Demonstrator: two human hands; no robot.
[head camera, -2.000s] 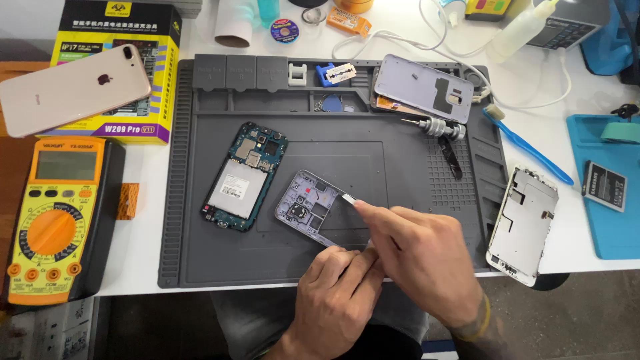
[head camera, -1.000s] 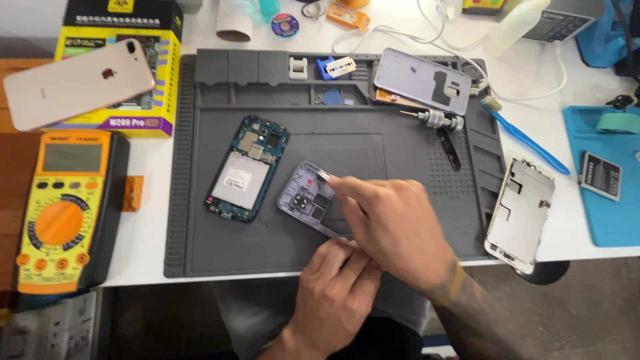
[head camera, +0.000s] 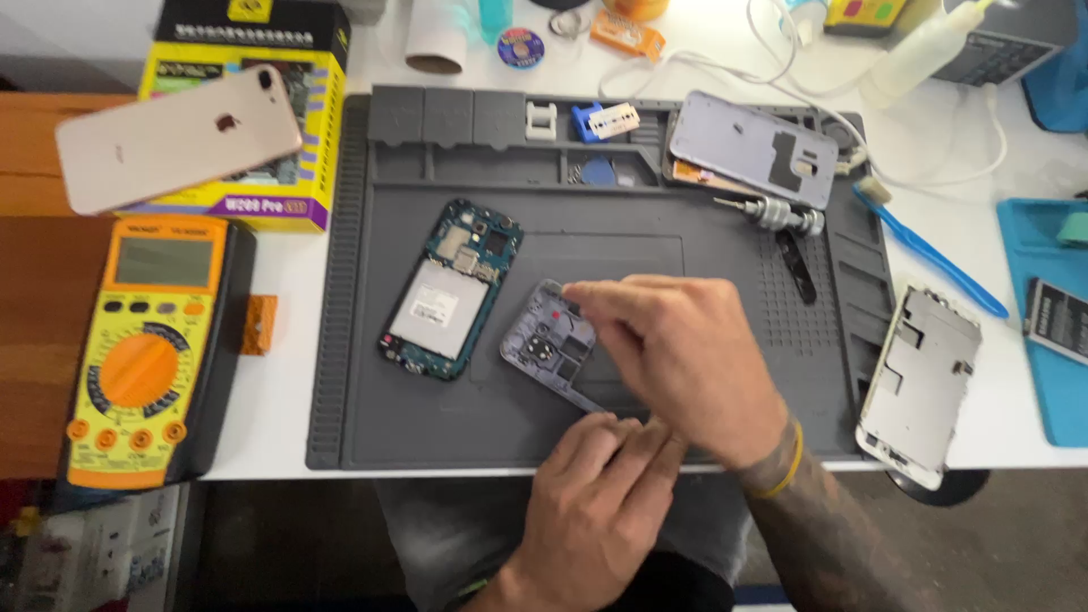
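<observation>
A purple-grey phone mid-frame (head camera: 548, 340) lies slanted on the grey silicone repair mat (head camera: 425, 433). My left hand (head camera: 595, 501) grips its lower end near the mat's front edge. Over its right side is my right hand (head camera: 688, 357), fingertips pinched together at the frame's top edge; whatever they pinch is hidden now. Left of the frame lies an opened phone (head camera: 450, 289) with a green circuit board and a silver battery.
Around the mat are a multimeter (head camera: 149, 348), a rose-gold phone (head camera: 178, 140) on a yellow box (head camera: 246, 200), a screwdriver (head camera: 773, 214), a purple back cover (head camera: 752, 149), a razor blade (head camera: 614, 121), a blue brush (head camera: 943, 255) and a white screen assembly (head camera: 922, 387).
My right fingertips have moved up and left, from the frame's right edge to its top edge. A small light-coloured piece seen at them earlier is now hidden. My left hand stays at the lower end.
</observation>
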